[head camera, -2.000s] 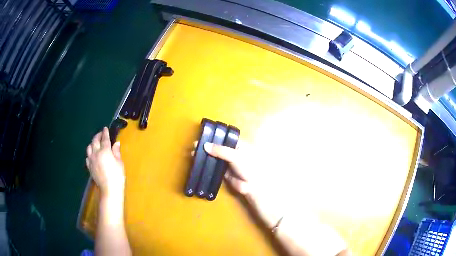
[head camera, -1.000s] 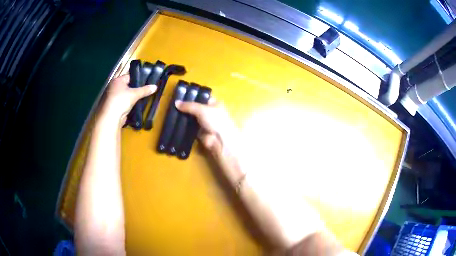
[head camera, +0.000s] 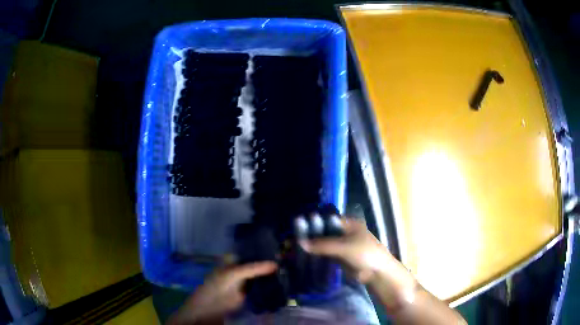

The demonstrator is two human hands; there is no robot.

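My left hand (head camera: 232,285) holds a bunch of black handles (head camera: 261,273) over the near end of the blue crate. My right hand (head camera: 343,251) holds another bunch of black handles (head camera: 318,232) close beside it; these shine silver at the far ends. Both hands are somewhat blurred. The blue crate (head camera: 145,209) has clear film over its rim. Inside, black handles lie in two columns, left (head camera: 210,127) and right (head camera: 286,133). White liner sheet (head camera: 203,222) shows between the columns and at the near left.
The yellow tray (head camera: 413,95) stands right of the crate, with strong lamp glare. One black part with a bent end (head camera: 484,91) lies on it. Stacked yellow boards (head camera: 76,216) are at the left.
The view has turned from the yellow tray to the blue crate. Both hands, with their bunches of black handles, are now over the crate's near end. The bent part remains on the tray.
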